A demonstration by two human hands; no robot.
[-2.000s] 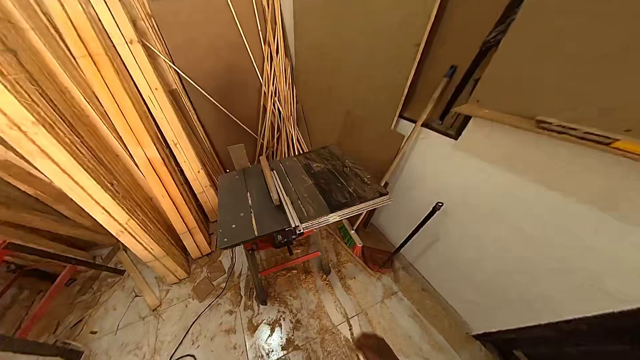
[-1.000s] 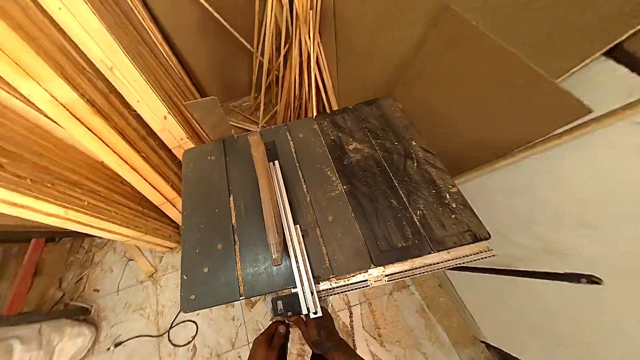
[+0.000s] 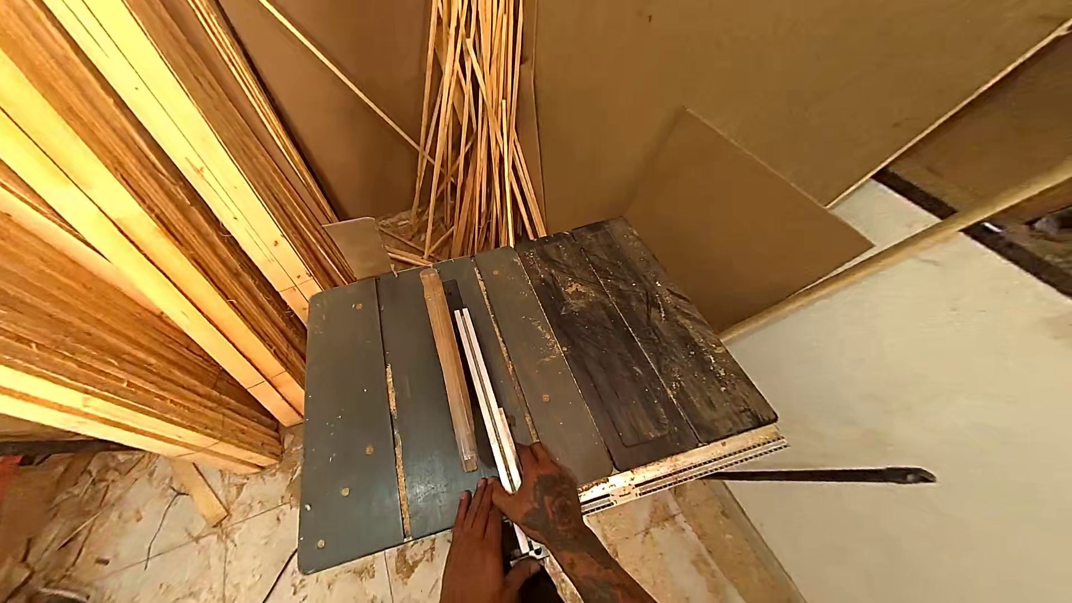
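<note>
A table saw's dark top (image 3: 352, 435) stands before me, dusted with sawdust. A metal rip fence (image 3: 487, 394) lies across it, running from the near edge toward the far side. My right hand (image 3: 540, 494) rests on the near part of the fence, fingers bent over it. My left hand (image 3: 479, 536) lies at the table's near edge beside the fence's near end; whether it grips the fence's head is hidden. Left of the fence lies a narrow wooden strip (image 3: 449, 368). A metal rail (image 3: 687, 469) with sawdust on it runs along the near right edge.
Long timber boards (image 3: 151, 209) lean at the left. Thin wooden strips (image 3: 481, 126) stand in a bundle behind the saw. Brown sheet panels (image 3: 712, 226) lean at the back right. A black bar (image 3: 829, 476) sticks out at the right. Offcuts and shavings litter the tiled floor (image 3: 251, 519).
The view has moved much closer to the saw since two seconds ago. My hands, at the fence's near end one second ago, now reach farther over the tabletop, the right one onto the fence.
</note>
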